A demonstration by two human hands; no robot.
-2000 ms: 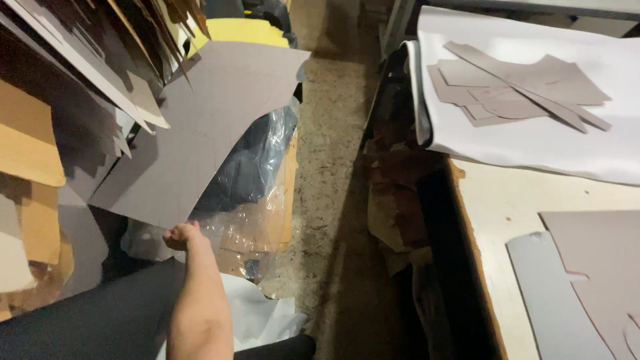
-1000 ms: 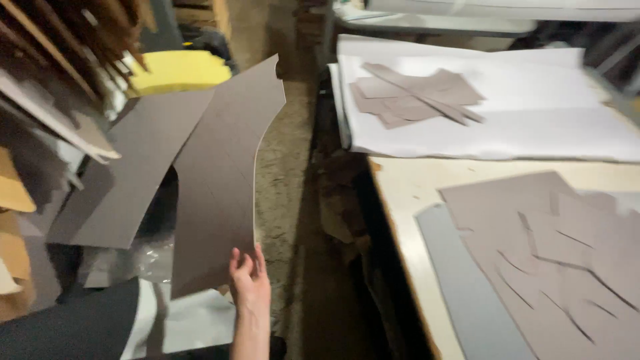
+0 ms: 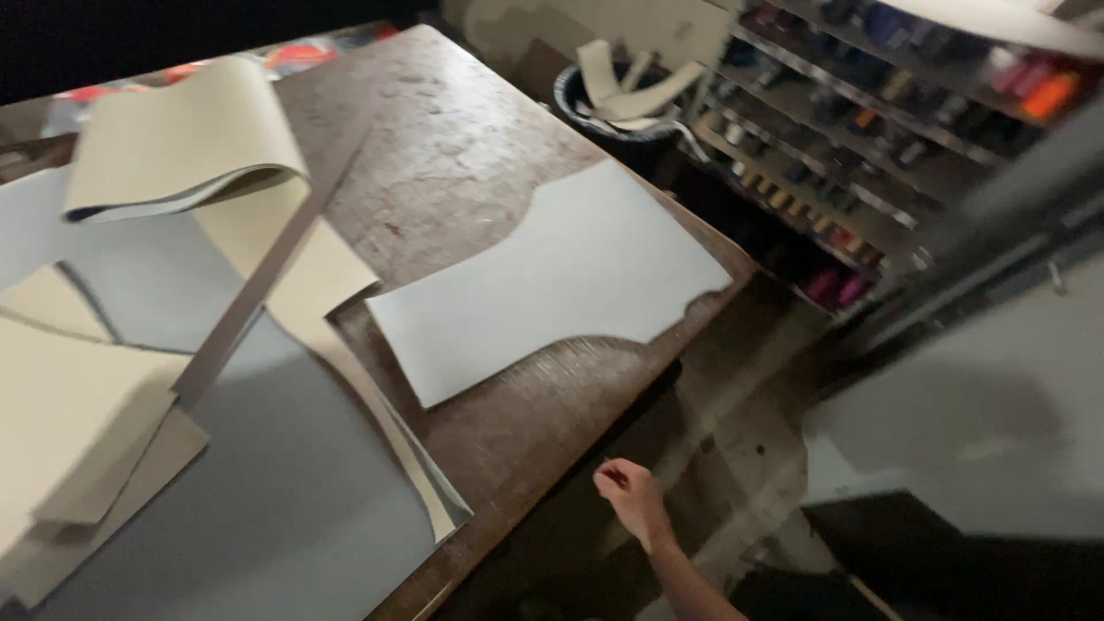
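Note:
My right hand (image 3: 630,498) is low in the head view, right of the brown table's edge. Its fingers are curled in, with nothing visible in them. The nearest cut piece is a pale grey sheet (image 3: 552,276) with curved edges, lying flat on the brown tabletop (image 3: 552,388), apart from the hand. To the left, cream sheets (image 3: 86,397), a folded cream sheet (image 3: 185,129) and a narrow brownish strip (image 3: 267,276) overlap larger grey sheets (image 3: 285,457). My left hand is not in view.
Beyond the table stands a dark bin (image 3: 595,121) with cream offcuts in it. Shelves (image 3: 828,112) with many coloured spools are at the upper right. A greyish-white surface (image 3: 949,423) lies right of the floor gap (image 3: 733,483). Red and orange items (image 3: 297,56) sit behind the table.
The view has swung widely to another table. Earlier, my right hand was at large grey-brown cut sheets; now it is away from them, with its fingers curled and no sheet in it.

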